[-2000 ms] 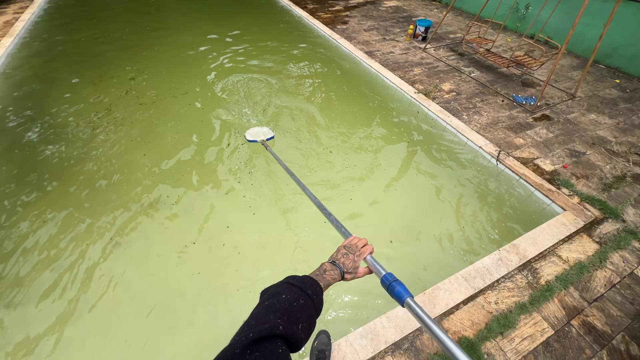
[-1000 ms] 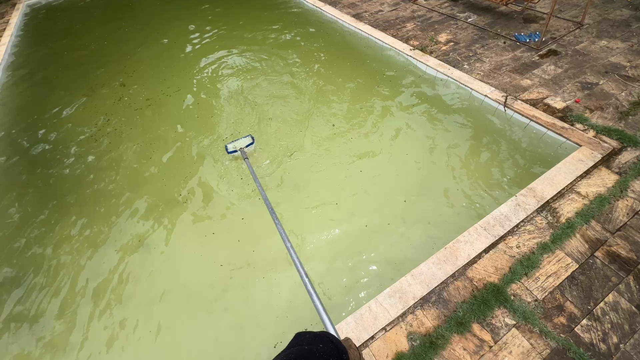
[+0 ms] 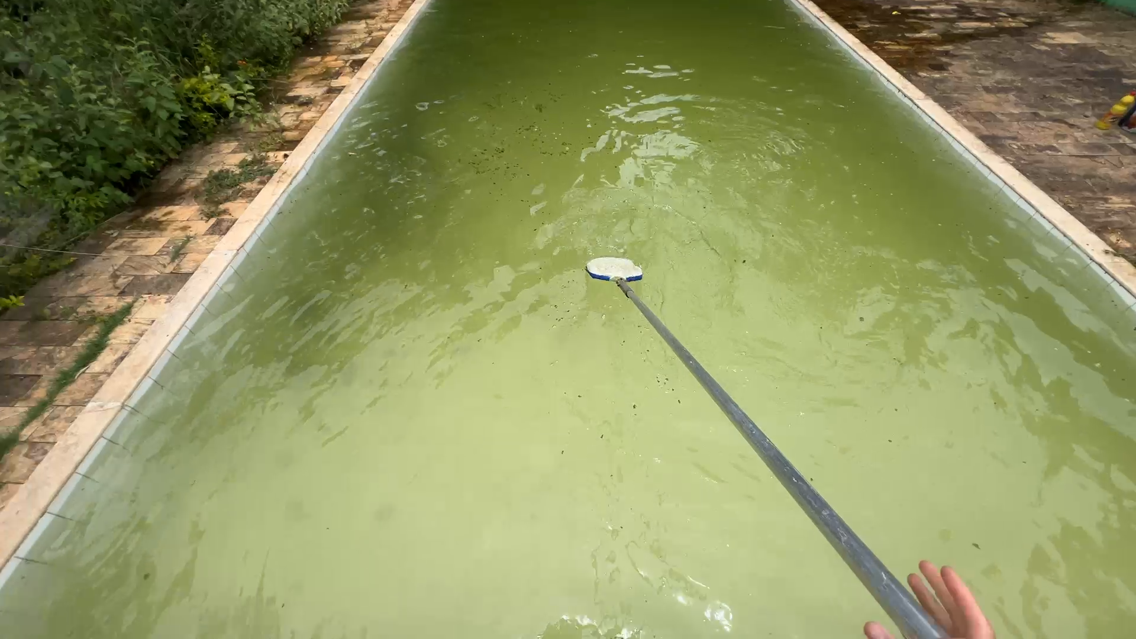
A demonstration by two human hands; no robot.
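Note:
A pool brush head (image 3: 614, 269), white with a blue edge, lies at the surface of the green pool water (image 3: 497, 426) near the middle of the view. Its grey metal telescopic pole (image 3: 763, 441) slants down to the bottom right. My left hand (image 3: 941, 603) is at the lower edge, palm up under the pole, with its fingers spread and not closed round it. The pole passes between thumb and fingers; the rest of the hand is cut off. My right hand is out of view.
Pale stone coping (image 3: 191, 306) edges the pool on the left, and more coping (image 3: 958, 133) runs along the right. Green bushes (image 3: 98, 115) overhang the stone paving on the left. A yellow and red object (image 3: 1116, 111) stands on the right paving.
The view has swung left, bringing the bushes in. My left hand, closed round the pole two seconds ago, now has its fingers spread beneath it. The brush's white face shows again.

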